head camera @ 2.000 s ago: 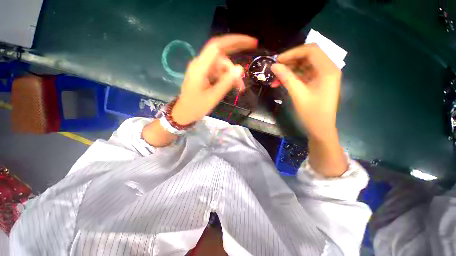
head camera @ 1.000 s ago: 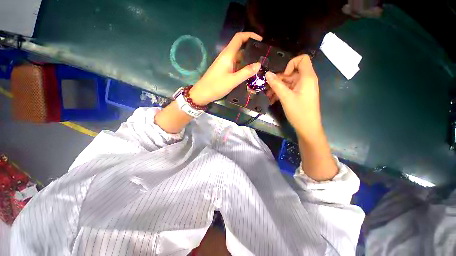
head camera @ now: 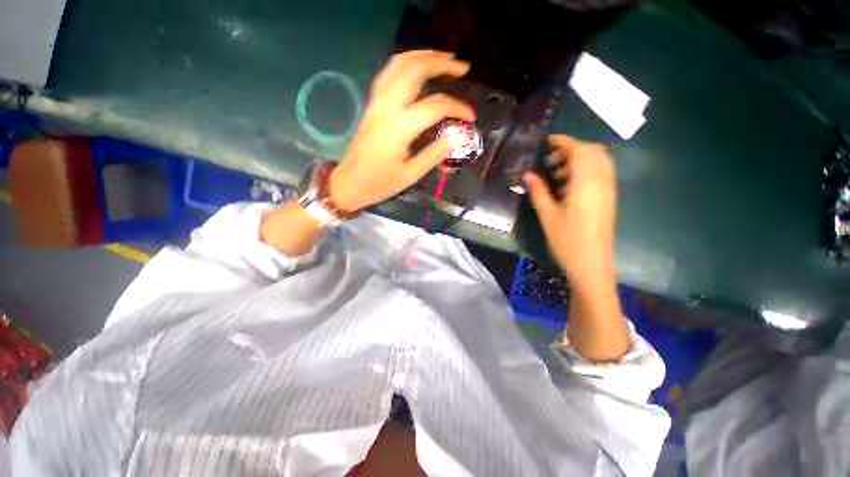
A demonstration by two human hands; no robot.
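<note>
A round watch head (head camera: pixel 460 142) with a shiny rim sits over the black fixture plate (head camera: pixel 489 107), lit by the red laser line. My left hand (head camera: pixel 401 135) holds it from the left, with thumb and fingers at its edge. My right hand (head camera: pixel 578 191) is at the right edge of the plate, apart from the watch head. Its thumb and index finger are close together near a small bright spot; whether they pinch something is too blurred to tell.
A green ring (head camera: pixel 329 107) lies left of the plate. A white paper slip (head camera: pixel 610 95) lies to its right. The dark machine block is above the plate. Blue bins (head camera: pixel 545 284) are below the table edge. Shiny parts (head camera: pixel 842 222) are at the far right.
My right hand has left the watch head and moved right and down. My left hand stays at the watch head, which has shifted slightly left and now shines brightly.
</note>
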